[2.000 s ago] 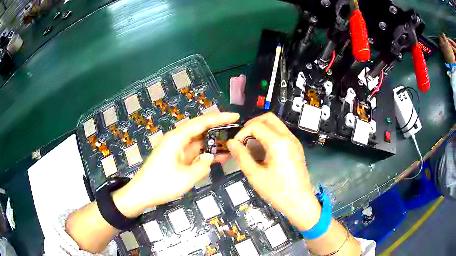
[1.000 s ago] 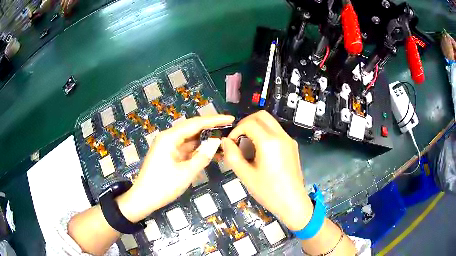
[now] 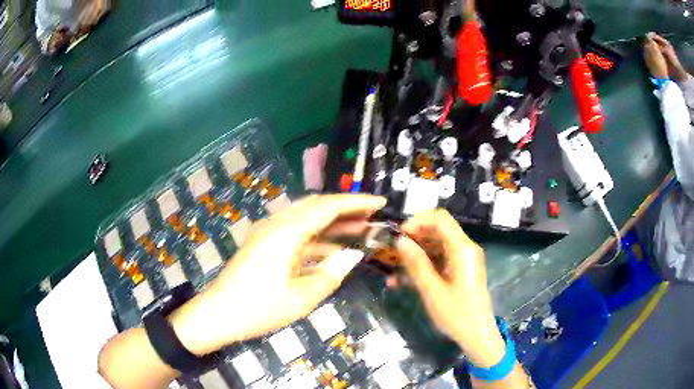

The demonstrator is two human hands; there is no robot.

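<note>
My left hand [image 3: 293, 262] and my right hand [image 3: 449, 277] meet in front of the press, both on a small dark device housing [image 3: 382, 237]. An orange flex part shows by the right fingertips; fine detail is blurred. The clear blister tray [image 3: 255, 137] lies under and left of my hands, with rows of square modules [image 3: 199, 180] and orange flex tails. The black twin-station press [image 3: 533, 232] stands at the right. Each nest holds a pale square module [image 3: 420, 196] with orange flex above it.
Red clamp handles [image 3: 473, 64] stand over the press. A white-blue pen [image 3: 365, 137] lies on its left side, beside a pink pad [image 3: 314, 167]. A white power strip [image 3: 584, 163] is at the right, paper [image 3: 76, 319] at the left. A loose housing [image 3: 97, 168] lies far left. Another person's hands [image 3: 662, 57] show top right.
The view has shifted, so the press sits further left and lower. My hands have moved right relative to the tray, towards the press, with the housing between them.
</note>
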